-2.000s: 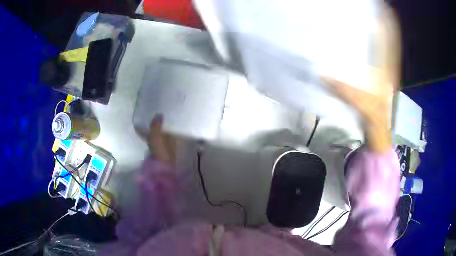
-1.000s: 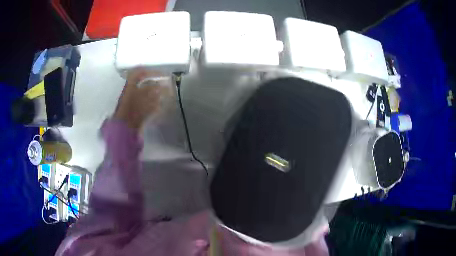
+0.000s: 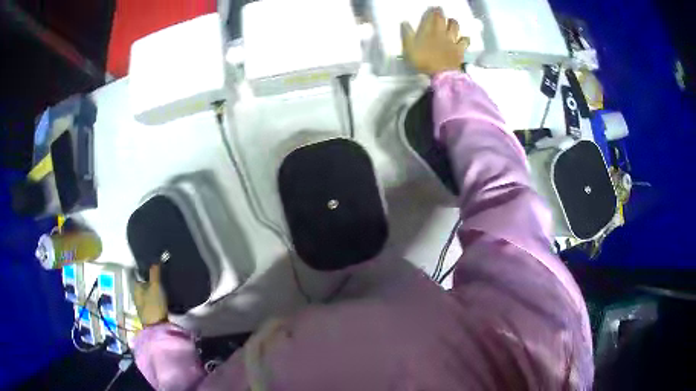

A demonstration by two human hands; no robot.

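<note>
My left hand (image 3: pixel 151 299) is at the near left edge of a white unit with a black panel (image 3: pixel 172 248). One finger lies on the panel; whether the hand grips the unit cannot be told. My right hand (image 3: pixel 435 42) lies palm down with spread fingers on a white unit (image 3: pixel 389 14) in the back row. A second black-panelled unit (image 3: pixel 333 205) sits at the centre. A third (image 3: pixel 421 134) is partly hidden by my right sleeve.
More white units (image 3: pixel 301 42) line the back, with thin cables (image 3: pixel 236 160) running forward. Another black-panelled unit (image 3: pixel 584 191) and a remote control (image 3: pixel 571 107) are at the right. A grey tray (image 3: pixel 85 153), a yellow can (image 3: pixel 72 248) and power strips (image 3: pixel 108 305) are at the left.
The large black-panelled unit held close to the camera is no longer raised. Black-panelled units now show at left, centre and behind my right arm. My right arm reaches to the back row; my left hand is lower.
</note>
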